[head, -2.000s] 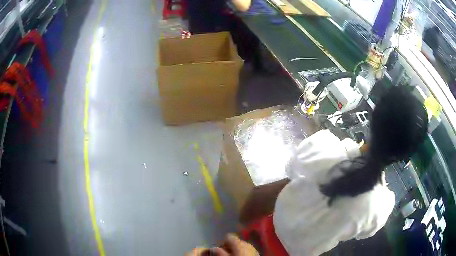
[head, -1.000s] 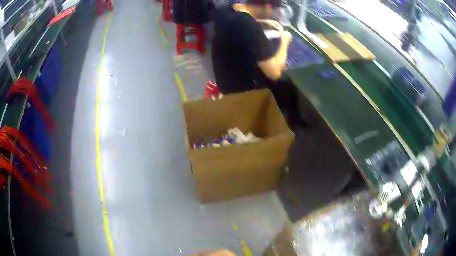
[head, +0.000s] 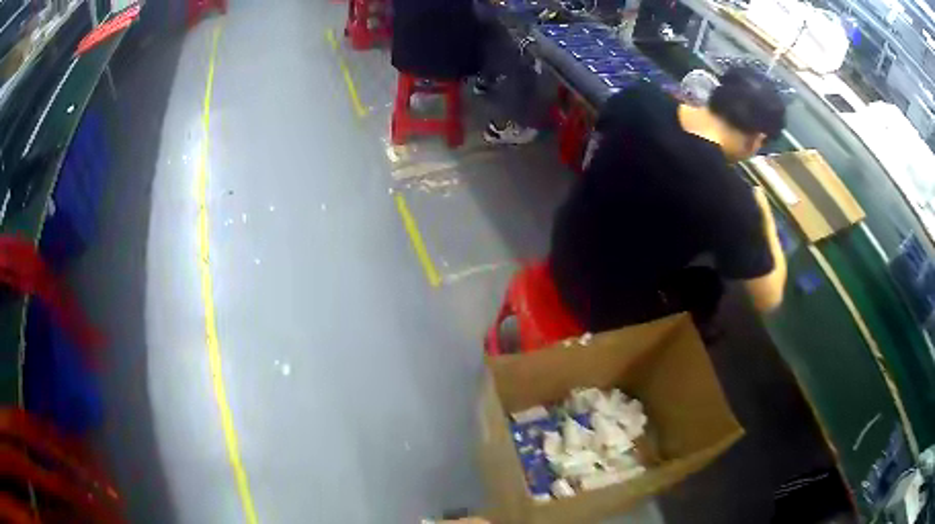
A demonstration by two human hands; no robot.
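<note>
An open brown cardboard carton [head: 615, 491] stands on the floor at the lower centre right. Inside it lie crumpled white pieces [head: 595, 440] and flat blue pieces [head: 535, 455]. A sliver of one of my hands shows at the bottom edge, left of the carton, with a small dark thing beside it. The frame cuts it off, so I cannot tell which hand it is or its grip. My other hand is out of view.
A person in black [head: 656, 205] sits on a red stool [head: 533, 307] behind the carton, at a green bench [head: 851, 399]. A flat cardboard piece [head: 820, 194] lies there. Another seated person is further up. Grey floor with yellow lines [head: 210, 328] lies left; red stools stand at the left edge.
The view has moved up the aisle; the carton is nearer and lower right. The person in white and the carton of clear plastic have left view. The hand has sunk almost out of frame.
</note>
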